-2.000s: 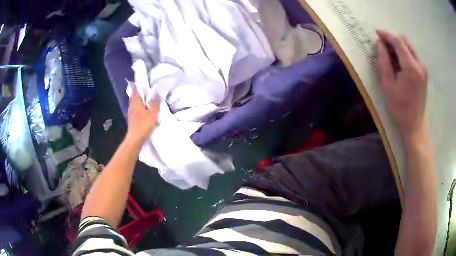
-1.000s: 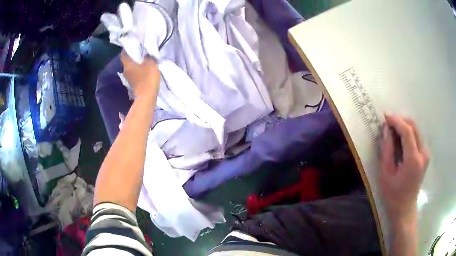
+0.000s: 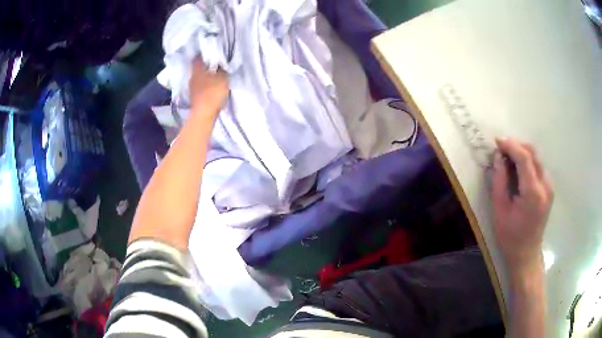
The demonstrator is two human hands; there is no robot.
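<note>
A heap of white cloth pieces (image 3: 264, 99) lies in a purple cloth holder (image 3: 343, 198), left of the table. My left hand (image 3: 210, 89) reaches into the top left of the heap, gripping a bunched white piece; its fingertips are hidden by the cloth. One white piece (image 3: 234, 284) hangs over the holder's near side. My right hand (image 3: 521, 195) rests on the table beside the printed ruler, fingers curled. A dark patch shows between thumb and fingers; whether it is shadow or a small tool is unclear.
The pale table (image 3: 488, 72) has a curved wooden edge on the right. A blue basket (image 3: 69, 142) and crumpled cloth (image 3: 89, 274) are at far left. Beige cloth with a dark line (image 3: 383, 129) lies near the table edge. A red part (image 3: 369, 257) is under the table.
My left hand first moved up the heap with white cloth, then slightly right, and the cloth around it is now more bunched. My right hand stays on the table. The view has shifted.
</note>
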